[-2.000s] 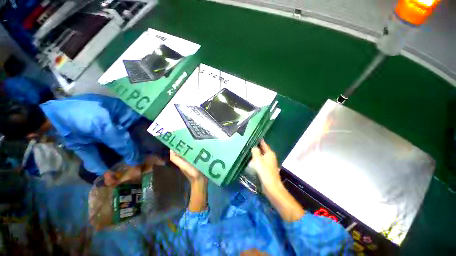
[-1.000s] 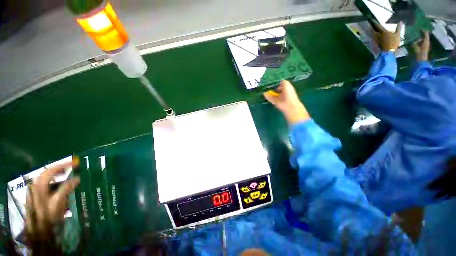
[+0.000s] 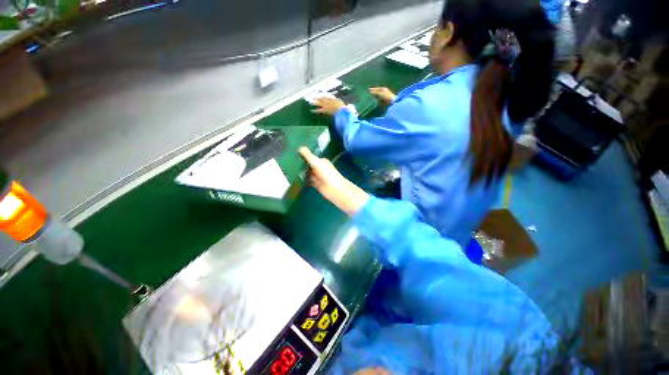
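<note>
A white and green retail box [image 3: 246,165] is beyond the weighing scale, over the green belt. My right hand [image 3: 323,176] grips its right end; the fingers under it are hidden. The bench scale's shiny pan [image 3: 220,300] is bare, with reflections on it. Its red display [image 3: 283,360] seems to read 0.0, partly cut off by the lower edge, beside the yellow-keyed keypad [image 3: 320,318]. My left hand is not in view.
The signal tower [image 3: 37,220] glows orange at left, its pole rising behind the scale. A person in a blue smock [image 3: 418,132] has both hands at another box [image 3: 334,91] farther along the belt. Brown cardboard [image 3: 506,238] lies on the blue floor at right.
The view has swung right along the belt. My right hand has taken hold of the box, which is now at a different angle. My left hand has left the picture.
</note>
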